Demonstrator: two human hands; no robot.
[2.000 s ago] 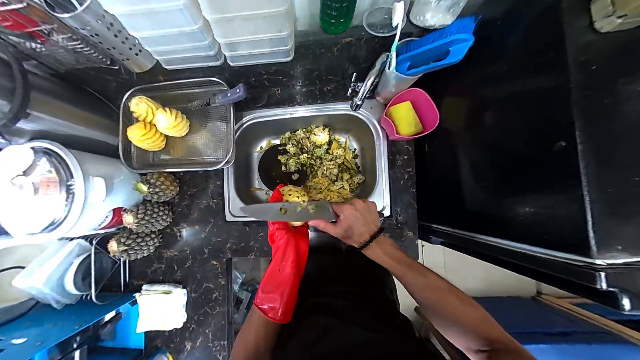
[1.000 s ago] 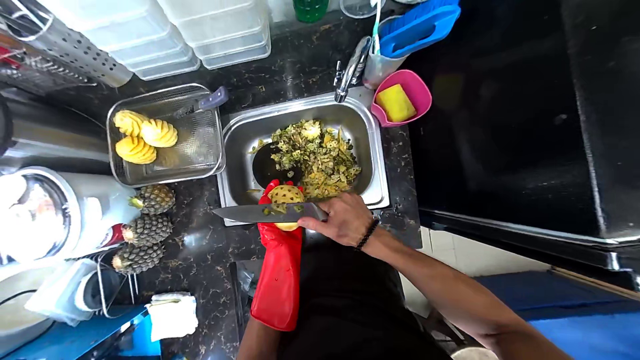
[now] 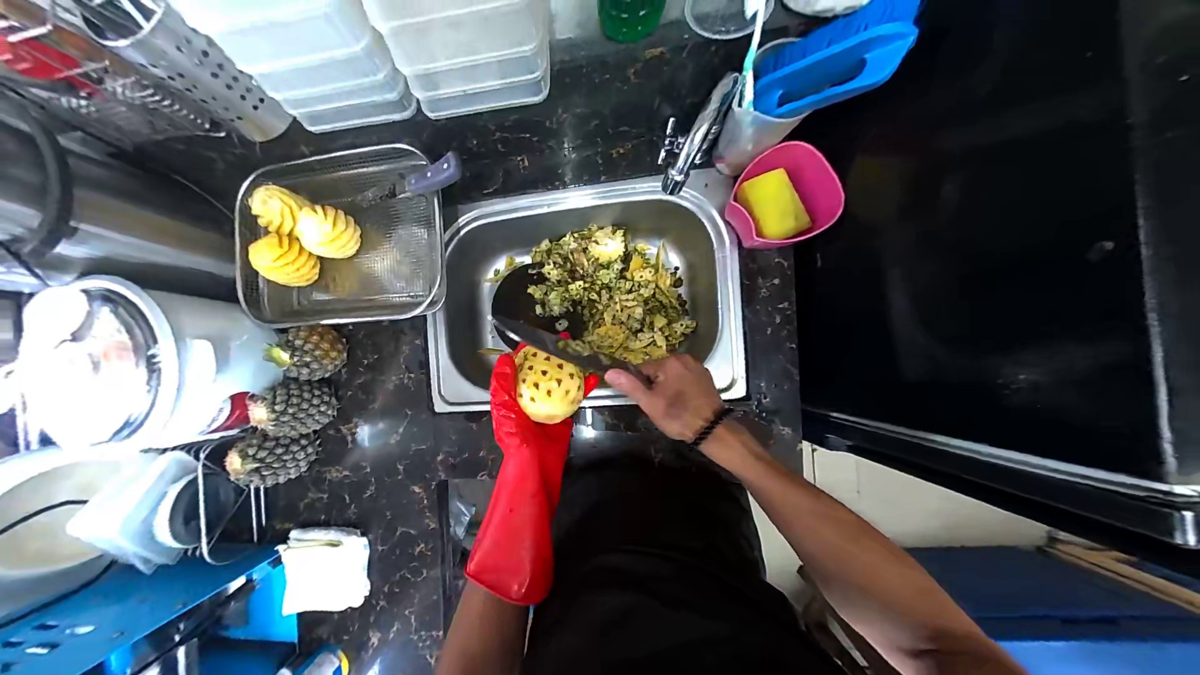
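Note:
My left hand (image 3: 518, 412), in a long red rubber glove, holds a peeled pineapple (image 3: 550, 384) with dark eyes still in its flesh, at the sink's near edge. My right hand (image 3: 677, 394), bare with a black bracelet at the wrist, grips a large knife (image 3: 562, 347) by its handle. The blade lies just beyond the pineapple and slants to the upper left. Pineapple peelings (image 3: 623, 295) are heaped in the steel sink (image 3: 469, 356), beside a dark round opening. A wire-mesh basket (image 3: 394, 305) on the left holds several carved pineapples (image 3: 328, 232) and a small knife with a purple handle (image 3: 434, 175).
Several unpeeled pineapples (image 3: 292, 407) lie left of the sink, below the basket. Behind the sink stand a faucet (image 3: 698, 136) and stacked plastic containers (image 3: 483, 56). A pink holder with a yellow sponge (image 3: 773, 203) and a blue brush (image 3: 834, 66) are at the right. A white cloth (image 3: 324, 570) lies lower left.
The knife, which lay across the pineapple, is now beyond it over the sink, its tip pointing to the upper left. More of the pineapple's yellow side shows.

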